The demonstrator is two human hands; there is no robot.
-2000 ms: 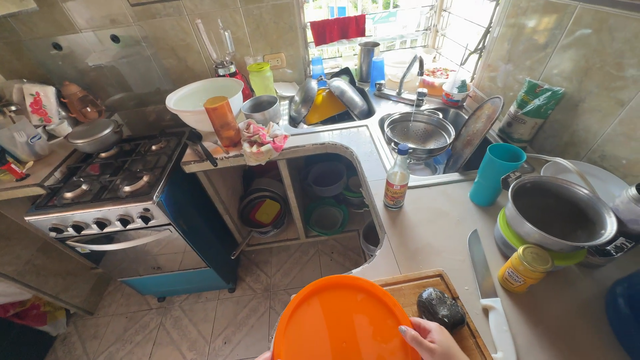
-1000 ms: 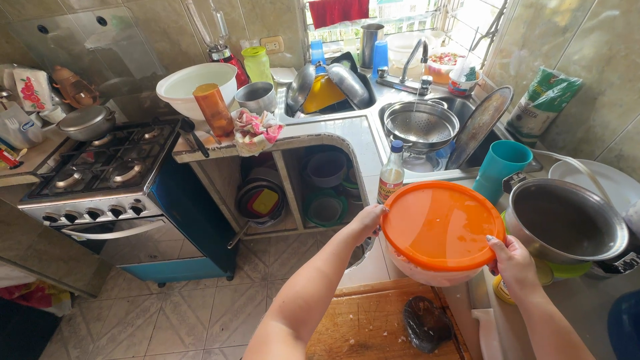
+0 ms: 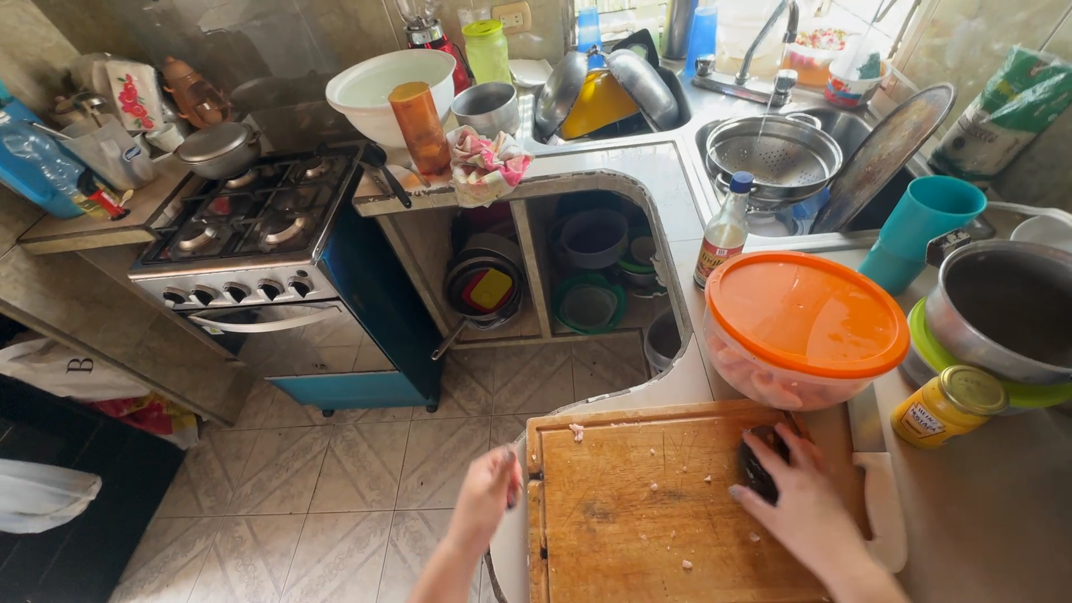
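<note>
My right hand (image 3: 796, 494) rests with spread fingers on a dark, shiny rounded object (image 3: 760, 462) at the right of the wooden cutting board (image 3: 636, 519). Just left of the board, my left hand (image 3: 490, 486) is closed around a small dark object (image 3: 511, 477), mostly hidden by the fingers. Small pale bits lie on the board. Behind it stands a clear plastic bowl (image 3: 770, 377) with pinkish contents under an orange lid (image 3: 806, 314). A knife with a white handle (image 3: 881, 511) lies along the board's right side.
A sauce bottle (image 3: 722, 234), a mustard jar (image 3: 946, 406), a teal cup (image 3: 921, 230) and a metal pot (image 3: 1005, 310) surround the bowl. Farther back, a colander (image 3: 775, 159) sits in the sink, with water running from the faucet (image 3: 758, 54). A gas stove (image 3: 251, 268) stands at left.
The lidded bowl, held by both hands one second ago, now stands on the counter behind the board. My right hand has moved onto the dark object, and my left hand is at the board's left edge.
</note>
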